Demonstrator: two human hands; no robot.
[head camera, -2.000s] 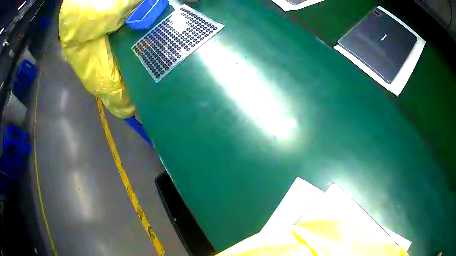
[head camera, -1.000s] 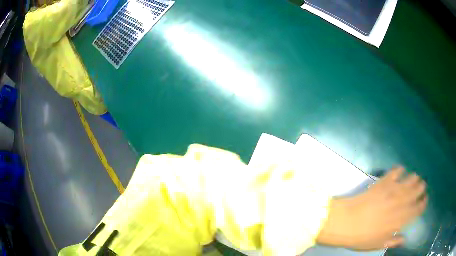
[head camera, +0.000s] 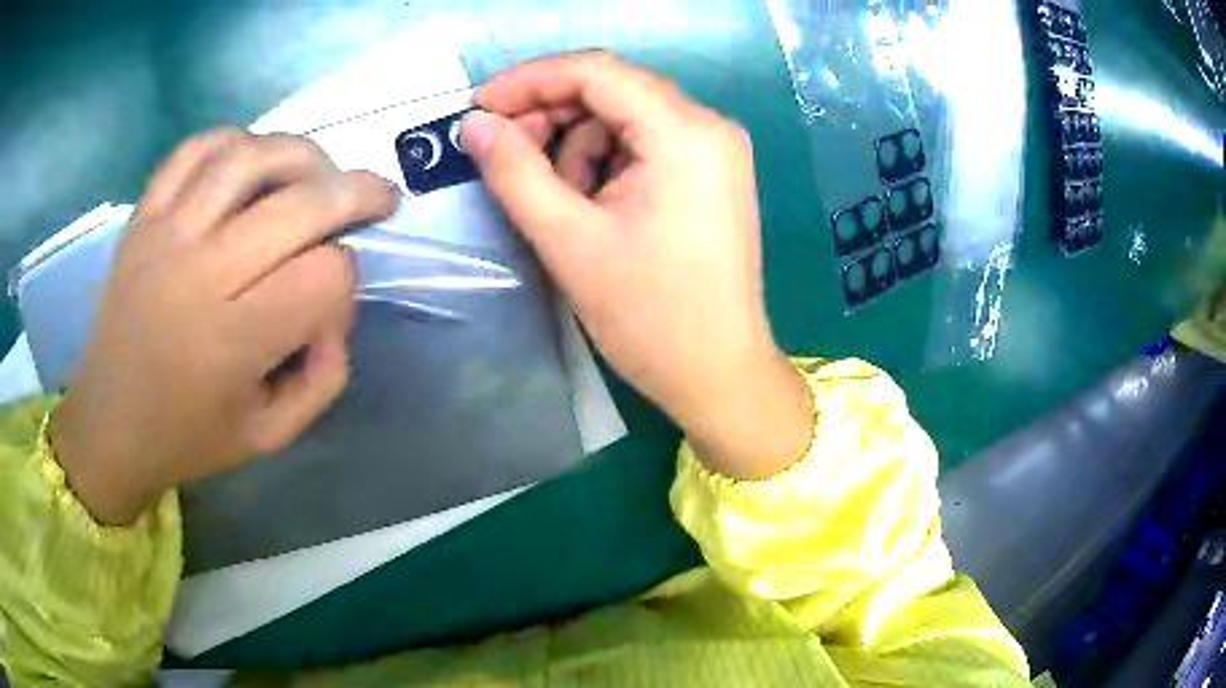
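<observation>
The grey tablet back cover (head camera: 444, 403) lies before me. A black lens cover with two rings (head camera: 428, 156) is at its far edge. My right hand (head camera: 632, 215) pinches the right end of this cover between thumb and fingers; I cannot tell if it touches the housing. My left hand (head camera: 242, 296) is over the left part of the housing, fingertips just left of the lens cover. Creased clear film (head camera: 430, 269) shows beside the left fingers; whether they grip it is hidden.
White sheets (head camera: 269, 591) lie under the housing. To the right, on the green bench (head camera: 753, 135), are a clear strip with several black double-ring pieces (head camera: 881, 222), glossy clear film (head camera: 975, 255) and a dark packed strip (head camera: 1076, 148). Grey floor shows at the lower right.
The view has swung from the green bench and coworker's sleeve to the housing close up. Both hands are now in view over it, where one hand was reaching across; the right holds a lens cover.
</observation>
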